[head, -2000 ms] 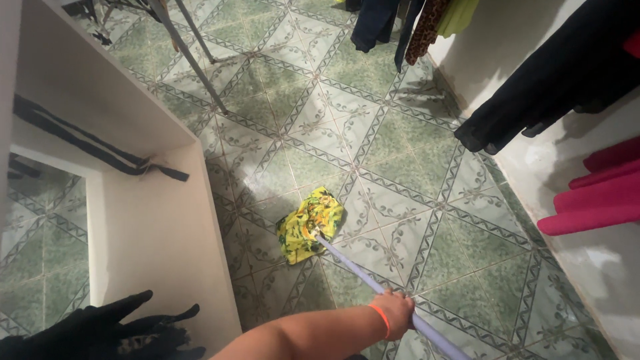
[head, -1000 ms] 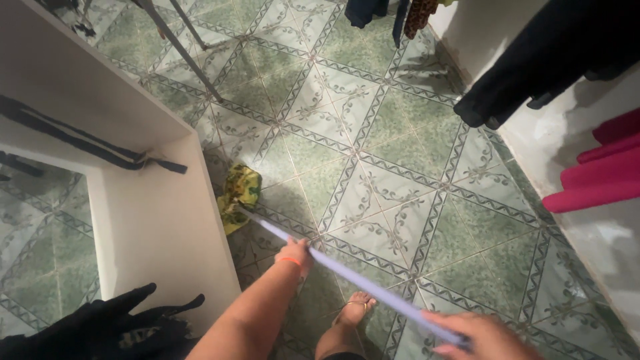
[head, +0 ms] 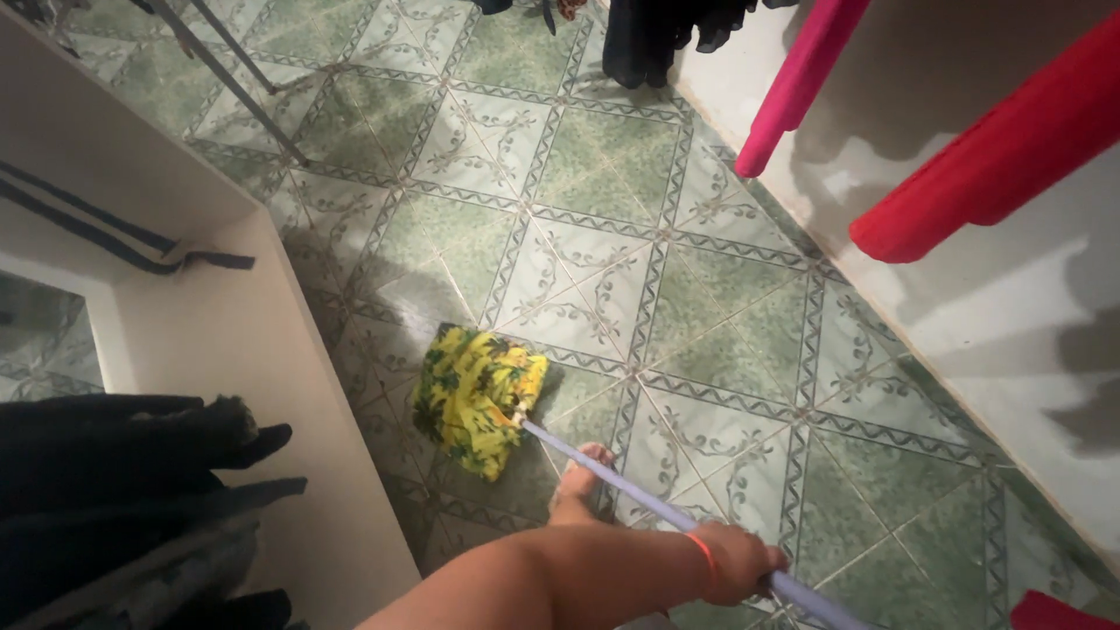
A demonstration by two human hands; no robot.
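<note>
My left hand [head: 739, 562], with an orange band at its wrist, is closed around a pale purple pole [head: 621, 484] at the lower middle right. The pole slants up and left to a yellow cloth with a dark green pattern [head: 477, 398], which lies bunched on the tiled floor around the pole's end. The head under the cloth is hidden. One bare foot [head: 582, 472] stands just right of the cloth, beside the pole. My right hand is out of view.
A white panel or cabinet edge [head: 236, 350] borders the left, with dark clothes [head: 131, 490] and a dark strap [head: 96, 223]. Metal legs [head: 236, 83] stand at upper left. Red [head: 980, 157] and pink [head: 801, 92] garments hang along the right wall [head: 971, 306].
The cloth and pole end have moved away from the white panel since a second ago. My right hand, on the pole then, has left the view. The view has shifted.
</note>
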